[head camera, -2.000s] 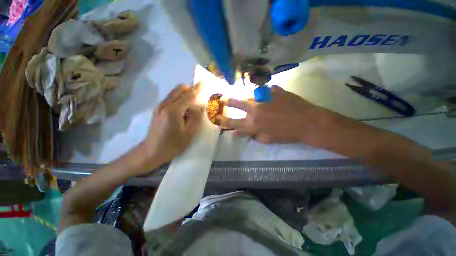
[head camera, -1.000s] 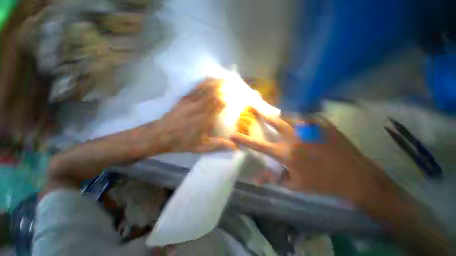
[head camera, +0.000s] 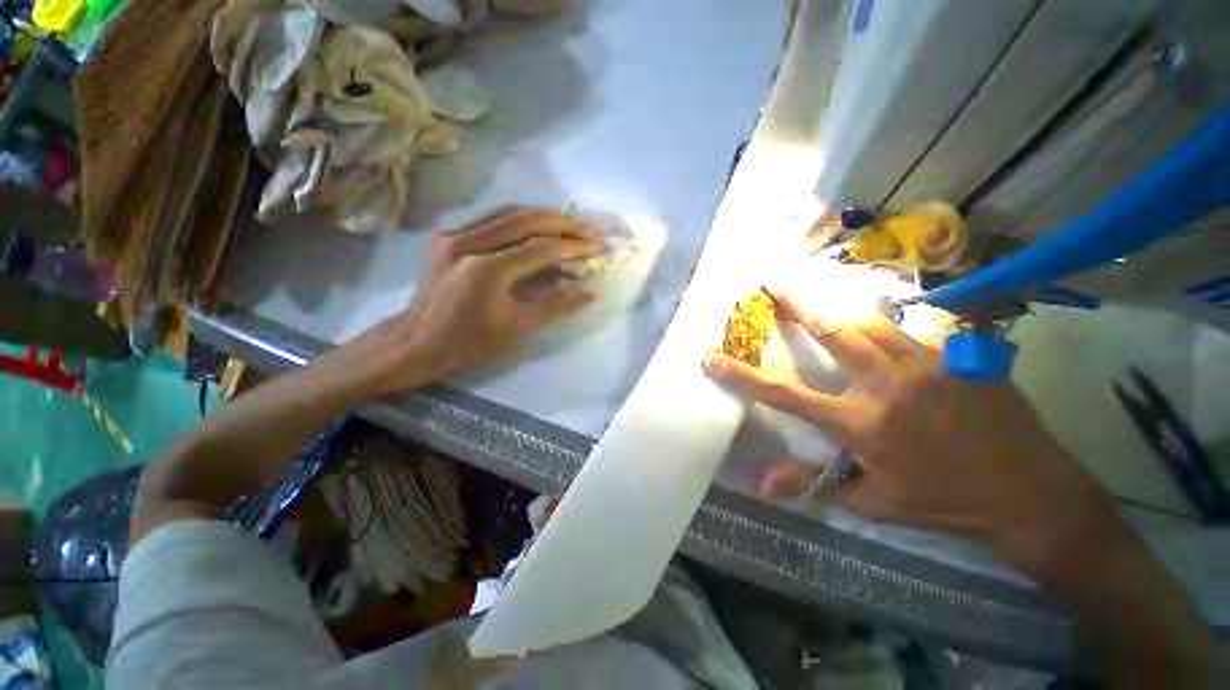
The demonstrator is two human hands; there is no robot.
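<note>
A long panel lies white backing up (head camera: 621, 499) across the machine table, one end hanging over the front edge. Brown textured material shows in its round hole (head camera: 750, 328). My right hand (head camera: 911, 431) rests on the panel, thumb and fingers around the hole. A thin metal tool (head camera: 830, 479), perhaps tweezers, is held in its curled lower fingers. My left hand (head camera: 506, 290) is off the panel to the left, its fingertips on a small pale piece (head camera: 631, 276), partly hidden and blurred by glare. The needle area (head camera: 863, 270) is in strong glare beyond my right hand.
Pale pieces (head camera: 344, 108) lie heaped at the upper left beside stacked brown panels (head camera: 149, 121). A yellow lump (head camera: 928, 237), blue guard (head camera: 1093, 216) and blue cap (head camera: 981, 357) are near the needle. Dark snips (head camera: 1171, 438) lie right. A ruler strip (head camera: 863, 566) runs along the front edge.
The view has shifted and turned. My left hand has left the panel and moved left, now at a small pale piece. My right hand stays beside the hole.
</note>
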